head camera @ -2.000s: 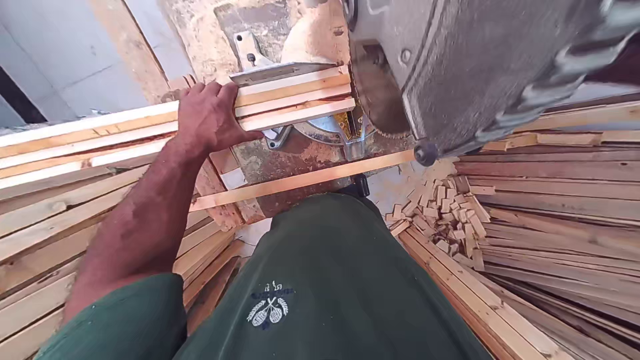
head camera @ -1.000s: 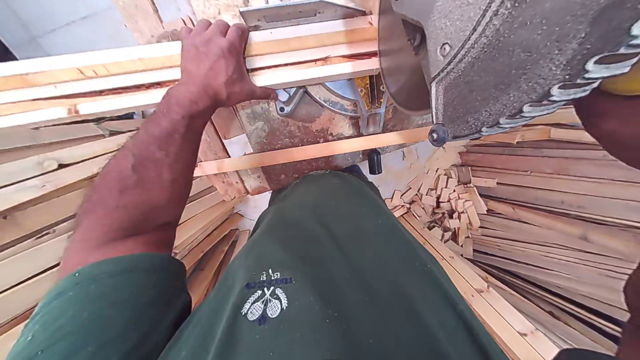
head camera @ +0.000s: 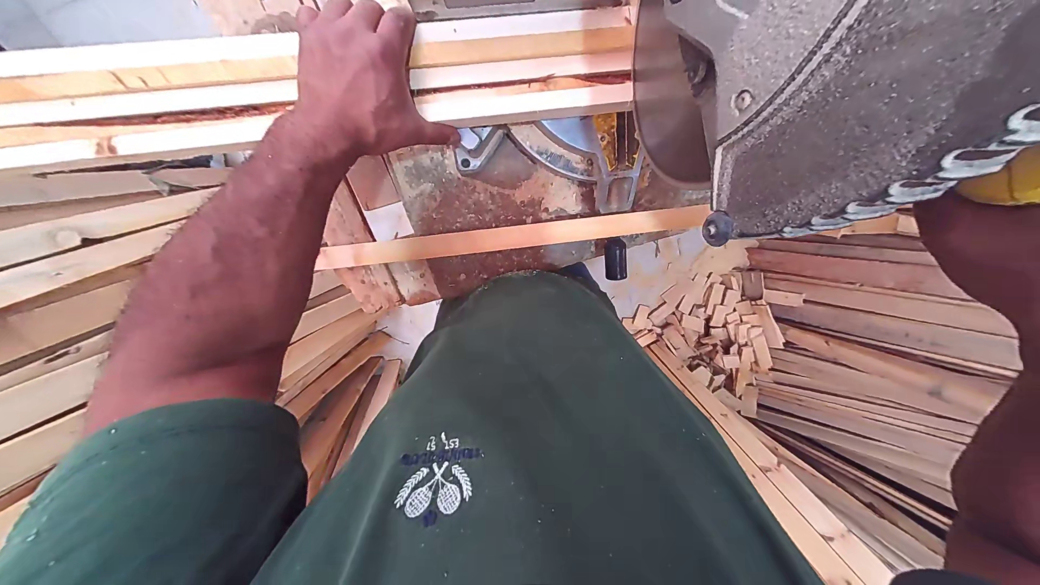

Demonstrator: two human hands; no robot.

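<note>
Several long wooden strips (head camera: 520, 73) lie side by side across the bed of a miter saw (head camera: 837, 89). My left hand (head camera: 357, 77) is spread over them from above, fingers curled across the far strips and thumb on the near side. The round saw blade (head camera: 670, 97) stands close to the strips' right ends. My right forearm comes up along the right edge behind the saw head; the right hand itself is hidden or outside the view. Near my body, a thin wooden strip (head camera: 520, 236) crosses the front of the saw base (head camera: 504, 195), separate from the others.
Small wood offcuts (head camera: 723, 333) are heaped below the saw at the right. Long wooden strips (head camera: 886, 325) are stacked at the far right, and more boards (head camera: 81, 260) lie at the left. A black knob (head camera: 616, 260) sticks out at the saw's front.
My right forearm and the yellow part of the saw have come into view at the right since the oldest frame. My left hand stays on the strips. The view has shifted.
</note>
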